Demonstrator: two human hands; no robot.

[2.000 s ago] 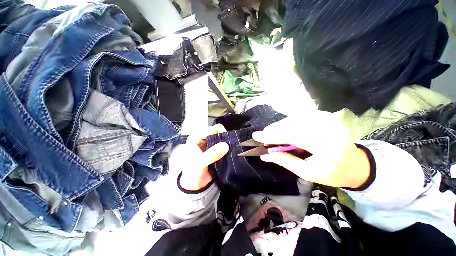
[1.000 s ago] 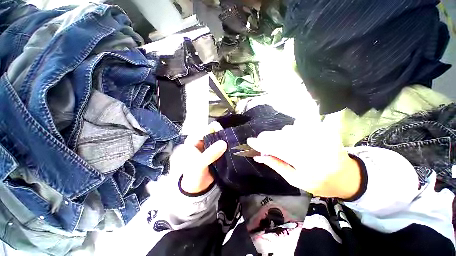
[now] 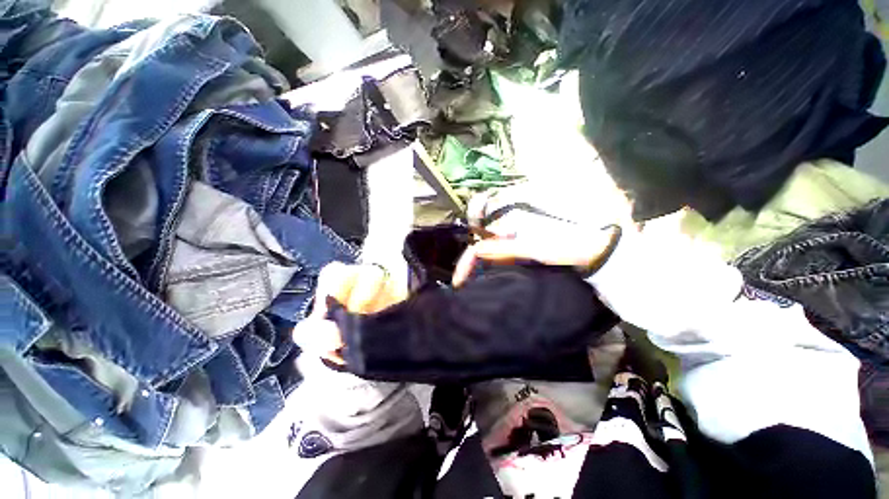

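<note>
A dark pinstriped garment (image 3: 468, 322) is held just above my lap, its stripes blurred. My left hand (image 3: 353, 304) grips the garment's left end, thumb on top. My right hand (image 3: 536, 239) is at the far side of the garment, by its dark opening, fingers against the cloth. The overexposed light hides part of this hand. The snips do not show; whether they are still in my right hand cannot be told.
Blue denim garments (image 3: 127, 214) are heaped on the left. A large pinstriped pile (image 3: 731, 97) stands far right, above pale yellow-green cloth (image 3: 819, 200). Washed black denim (image 3: 829, 263) lies right. Green scraps (image 3: 473, 164) lie beyond the white table (image 3: 390, 200).
My right hand has moved from the near face of the garment to its far side, and the snips have gone out of sight. My left hand has shifted slightly left and the cloth has turned over.
</note>
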